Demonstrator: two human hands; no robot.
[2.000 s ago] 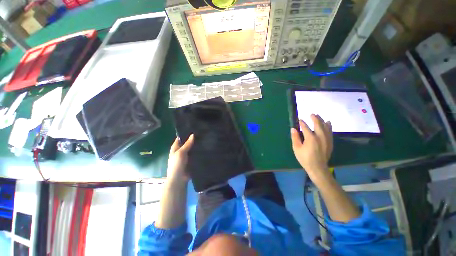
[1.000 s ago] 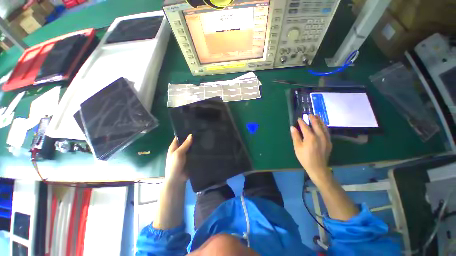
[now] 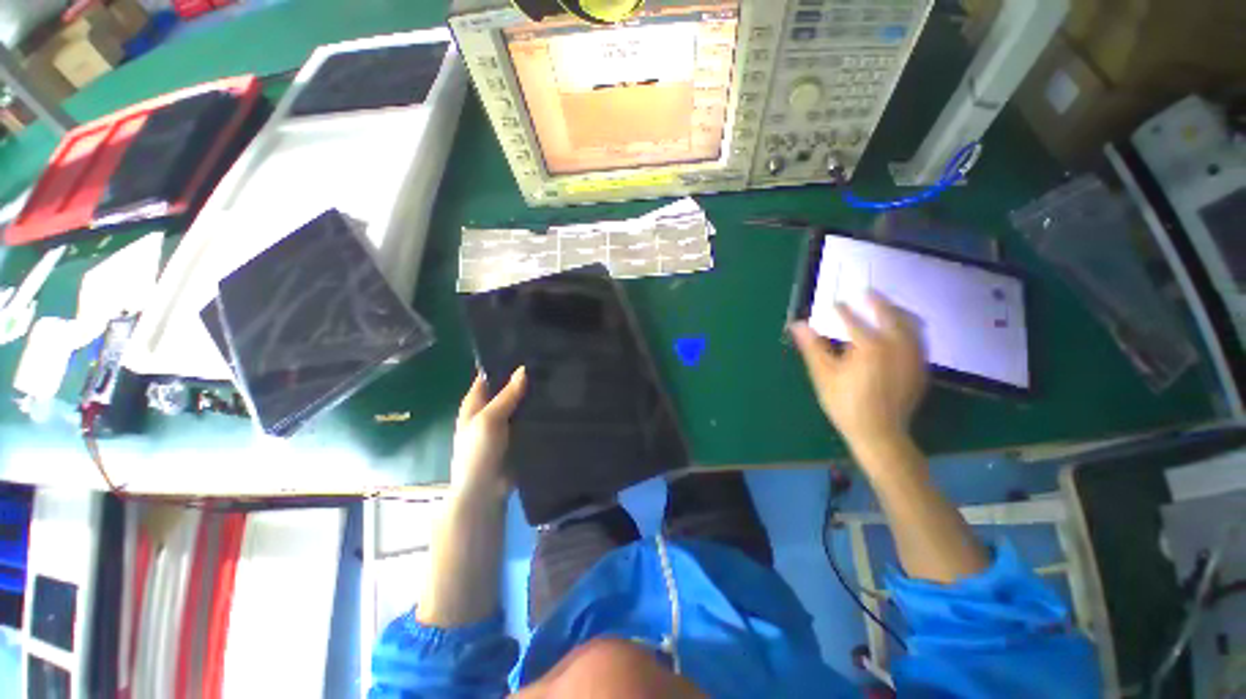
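A dark tablet or screen panel (image 3: 581,396), unlit, lies tilted over the bench's front edge. My left hand (image 3: 489,423) holds its left edge, thumb on top; the fingers beneath are hidden. The lit tablet (image 3: 963,317) lies on the bench at right, turned slightly, with a mostly white screen and small marks near its right side. My right hand (image 3: 870,369) is over its left part, fingers on or just above the screen and thumb at the left edge. Whether it grips the tablet is unclear.
An oscilloscope (image 3: 642,103) stands behind a label sheet (image 3: 588,251). A blue triangle (image 3: 690,351) lies mid-bench. A bagged panel (image 3: 317,321) overlaps a white tray (image 3: 321,164) at left, beside a red case (image 3: 75,161). A clear sleeve (image 3: 1110,273) lies at right.
The lit tablet has turned clockwise, and its dark-and-blue screen content has given way to a mostly white screen. My right hand has shifted slightly right. My left hand stays on the dark panel.
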